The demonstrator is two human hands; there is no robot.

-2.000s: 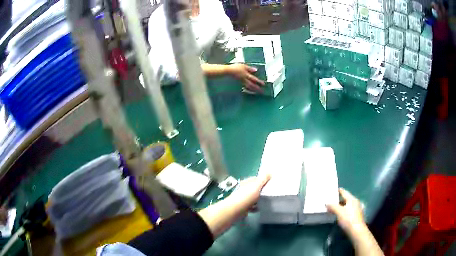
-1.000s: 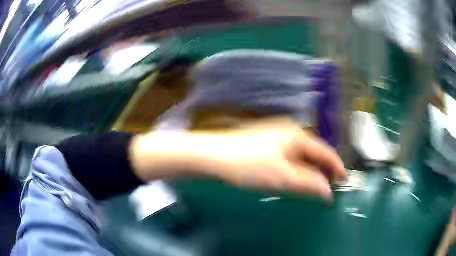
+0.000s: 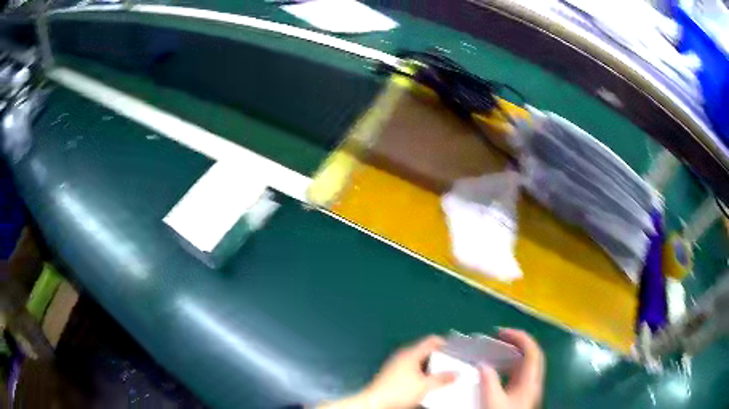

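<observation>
My left hand (image 3: 404, 374) and my right hand (image 3: 515, 375) are at the bottom centre, both gripping a small white carton (image 3: 454, 382) between them. A greyish flap shows at its top; its lower part is cut off by the picture's edge. Another white carton (image 3: 214, 206) lies on the green tabletop to the left, with its flap end towards the board. A crumpled white plastic bag (image 3: 484, 224) lies on the yellow-and-brown board.
The yellow-and-brown board (image 3: 400, 209) has a purple edge at right. Grey sleeves (image 3: 587, 180) and a black cable (image 3: 460, 84) lie on it. A tape roll (image 3: 679, 256) and metal frame legs are at right. A pale rail (image 3: 152, 118) crosses the green table. A white sheet (image 3: 344, 14) lies beyond.
The view has swung left, away from the other worker and box stack. My hands, earlier at two long white boxes, are now together on a small carton.
</observation>
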